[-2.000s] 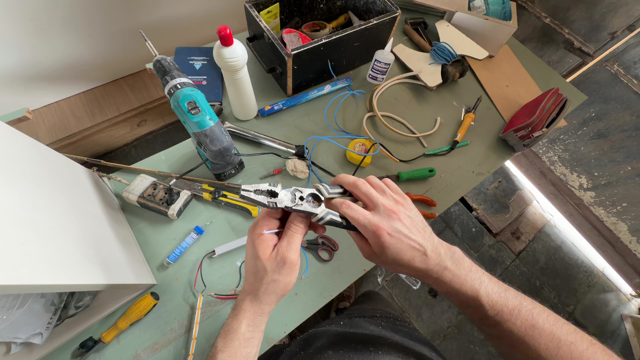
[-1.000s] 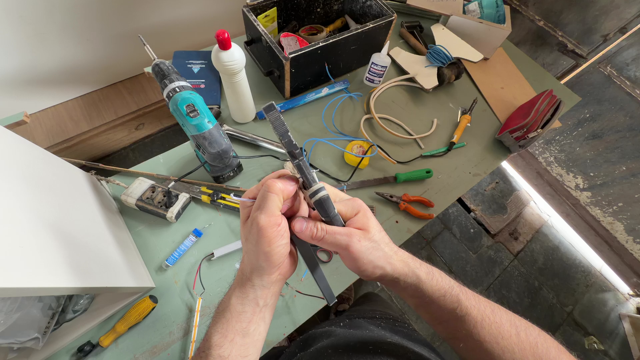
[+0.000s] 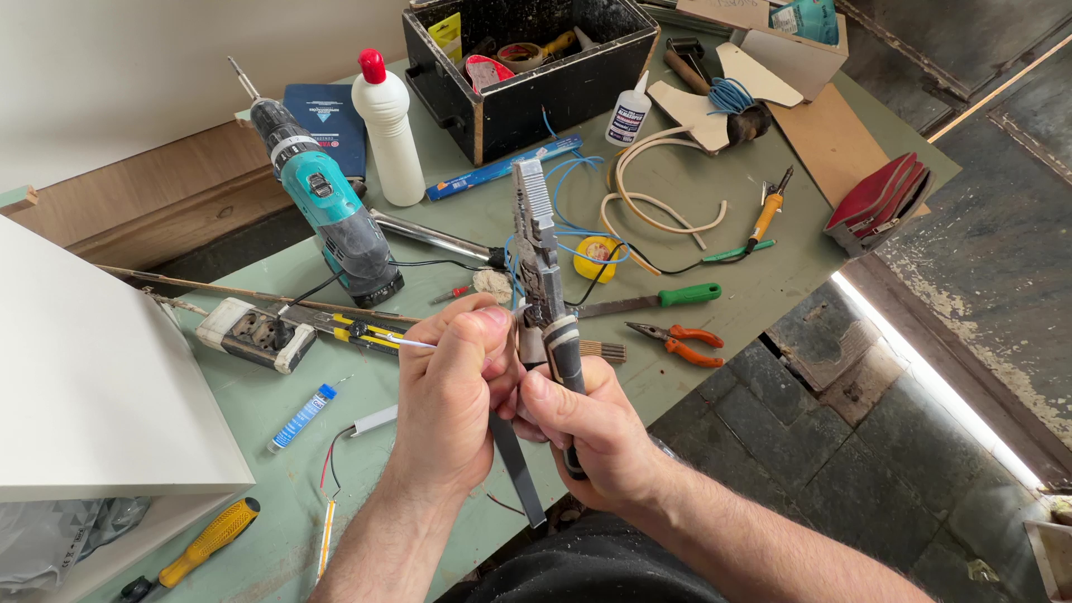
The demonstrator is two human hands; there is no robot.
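Observation:
My right hand (image 3: 590,419) is closed around the dark handles of metal pliers (image 3: 540,243), whose jaws point up and away from me. Against the pliers, my left hand (image 3: 456,385) pinches something small that its fingers mostly hide. A thin white stick or wire (image 3: 406,341) sticks out to the left from that hand. Below both hands a flat dark strip (image 3: 517,473) hangs down; which hand bears it I cannot tell. Under the hands, a green-handled blade (image 3: 691,294) and orange-handled long-nose pliers (image 3: 682,341) lie on the table to the right.
A teal cordless drill (image 3: 331,209) stands at the left behind a power socket block (image 3: 255,333) and a yellow utility knife (image 3: 360,331). Farther back are a white bottle (image 3: 389,138) and a black toolbox (image 3: 477,126). A soldering iron (image 3: 766,215) lies at right, a yellow-handled screwdriver (image 3: 209,542) near left.
The pliers, lying crosswise with their head to the left two seconds ago, now point upward in my right hand. My left hand has moved off their head to beside the pivot.

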